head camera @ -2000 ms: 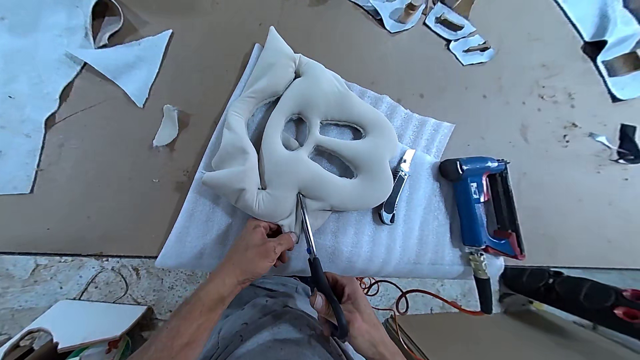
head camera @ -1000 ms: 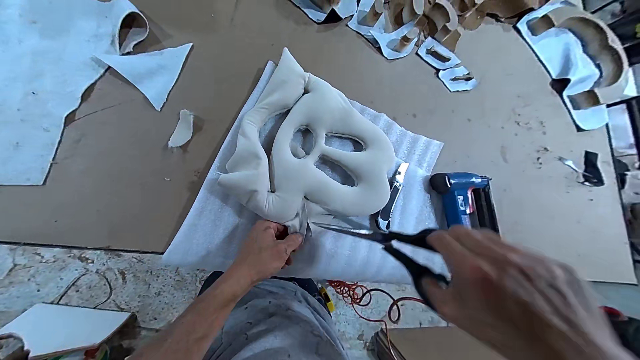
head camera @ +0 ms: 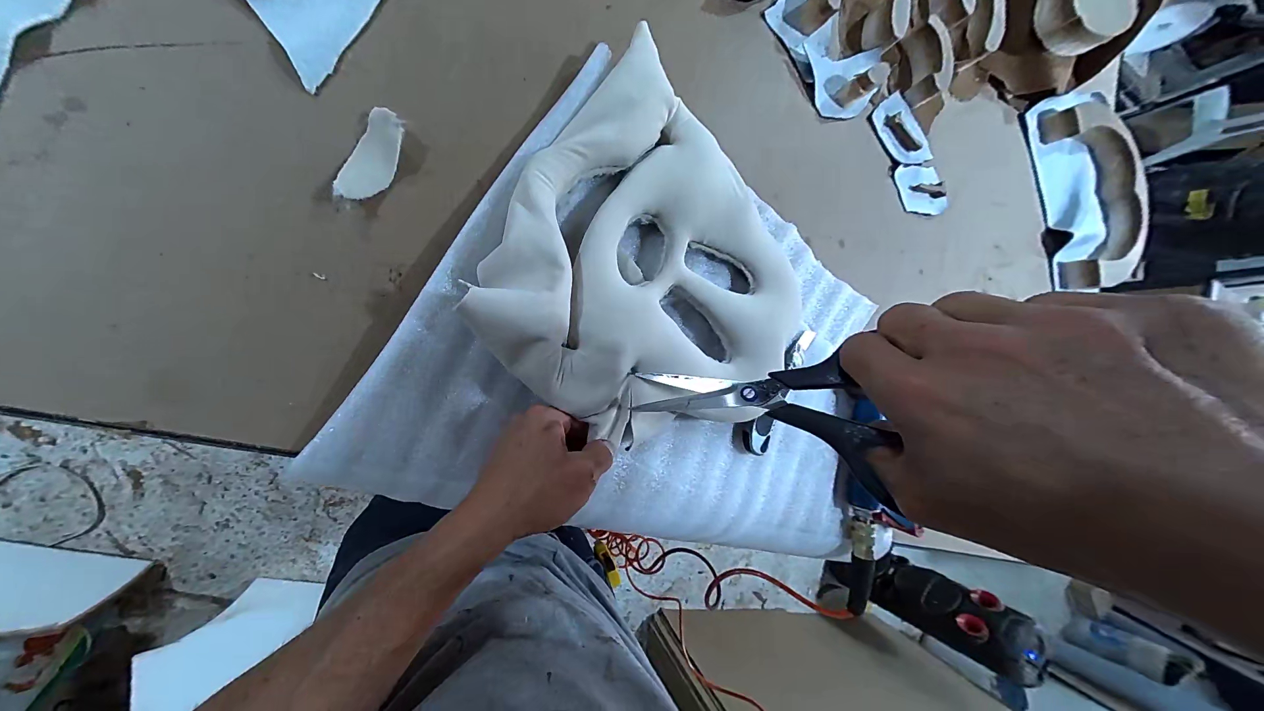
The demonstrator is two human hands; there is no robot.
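A padded piece covered in off-white material (head camera: 632, 296), with several cut-out openings, lies on a sheet of white foam (head camera: 415, 395). At its lower edge my left hand (head camera: 543, 469) pinches a gathered flap of the covering. My right hand (head camera: 1047, 425) comes in from the right and grips the black handles of scissors (head camera: 750, 393). Their blades stand apart and point left, the tips at the covering just above the pinched flap. Partly hidden beneath the scissors and the piece is a utility knife (head camera: 755, 434). My right hand and the scissors cover most of a blue air stapler (head camera: 869, 499).
A small off-white scrap (head camera: 370, 156) lies on the brown tabletop (head camera: 197, 247) at left. Cut foam-backed pieces (head camera: 899, 128) are heaped at the back right, beside a larger curved one (head camera: 1096, 188). A coiled orange air hose (head camera: 731, 573) hangs below the table's front edge.
Since two seconds ago, the scissors have swung from pointing up to pointing left, my right hand moving out to the right. Their blades have opened. My left hand still pinches the lower edge. The view has shifted closer.
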